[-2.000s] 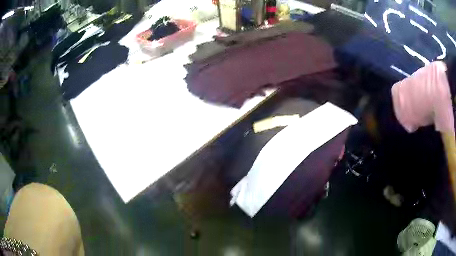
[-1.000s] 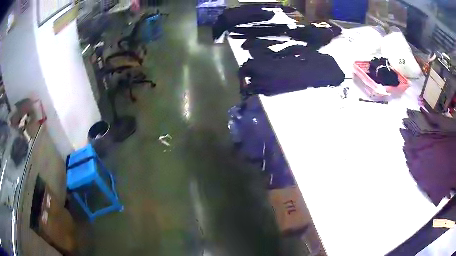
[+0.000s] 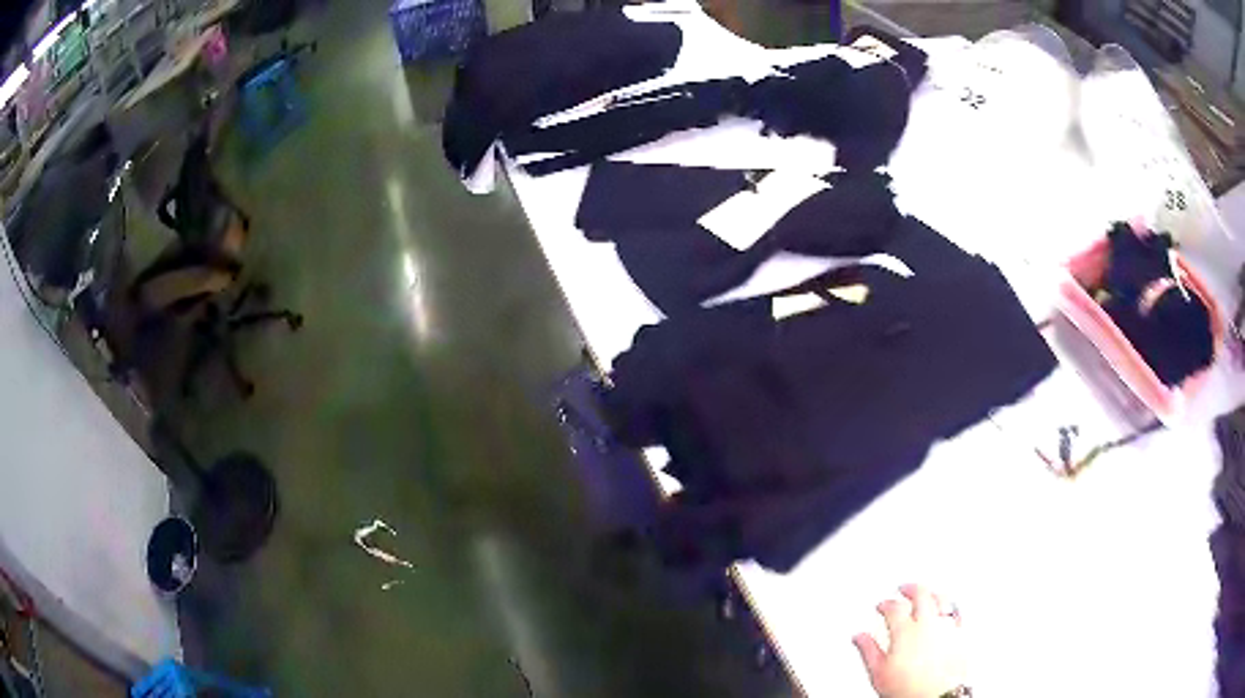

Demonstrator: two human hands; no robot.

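Dark cut pieces (image 3: 833, 396) lie stacked near the left edge of the white table (image 3: 1092, 573), with ragged edges and some parts hanging over the side. A pale paper label (image 3: 819, 300) lies on them. More dark pieces (image 3: 601, 68) lie further back, and a larger white paper (image 3: 765, 205) lies among the middle ones. My right hand (image 3: 918, 652) is at the bottom edge, fingers spread over the white table, holding nothing visible; its wrist is cut off. My left hand is out of the picture.
A pink basket (image 3: 1126, 341) with dark pieces stands at the right. A small dark tool (image 3: 1069, 450) lies beside it. Clear plastic (image 3: 1161, 150) stands behind. On the left floor are a chair (image 3: 205, 280), a bin (image 3: 172, 552) and a blue crate (image 3: 440, 30) at the back.
The view has swung left from the maroon stack and moved closer to the dark pieces. My right hand has come into view at the bottom. The blue stool has mostly left the picture.
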